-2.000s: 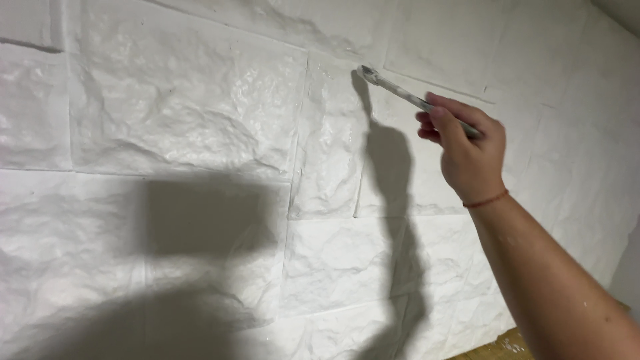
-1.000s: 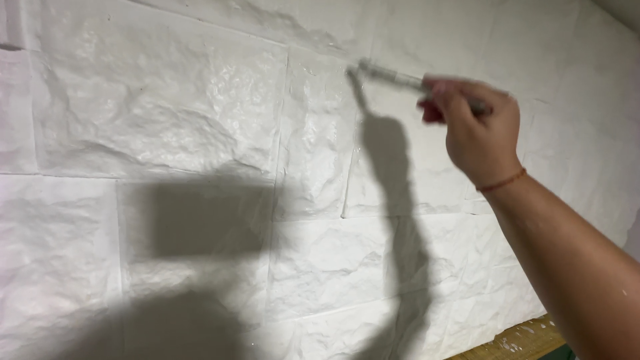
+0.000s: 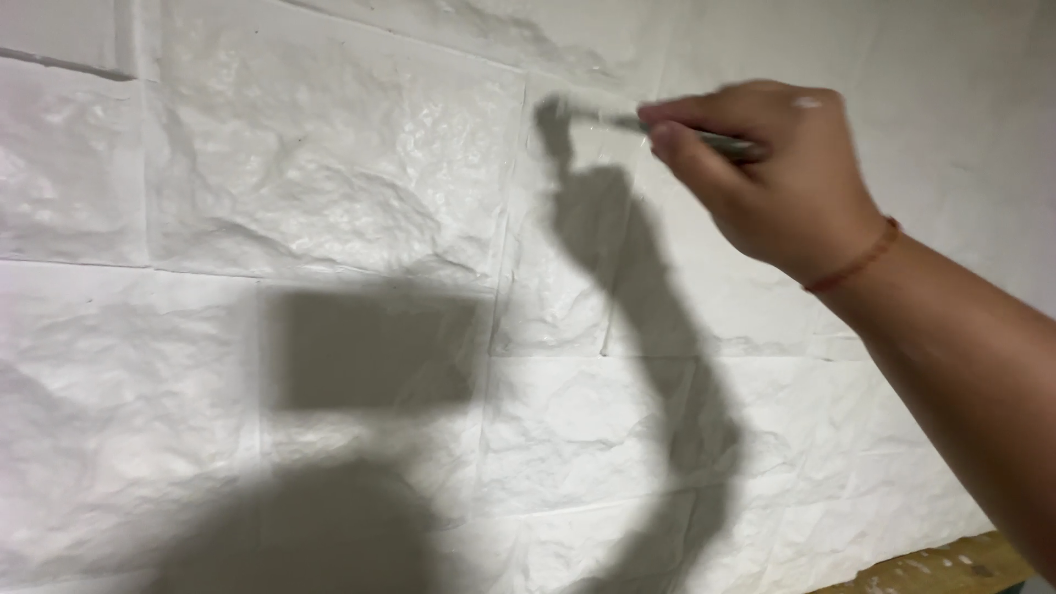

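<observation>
My right hand (image 3: 767, 165), with a thin reddish cord bracelet at the wrist, grips the handle of a slim paintbrush (image 3: 610, 115). The brush points left, blurred by motion, its tip at or close to the upper part of a narrow block in the white stone-textured wall (image 3: 330, 190). Whether the bristles touch the surface cannot be told. Glossy, wet-looking patches show on the large block left of the brush. A pale spot, like paint, marks the back of the hand. My left hand is out of view.
A yellowish wooden board (image 3: 949, 569) with white specks runs along the foot of the wall at the lower right. Shadows of my arm, my head and a rectangular shape fall over the blocks. Grooves and raised edges divide the wall.
The brush has gone from the block's upper right edge to its upper part further left along the wall. My right hand has stayed shut on the handle.
</observation>
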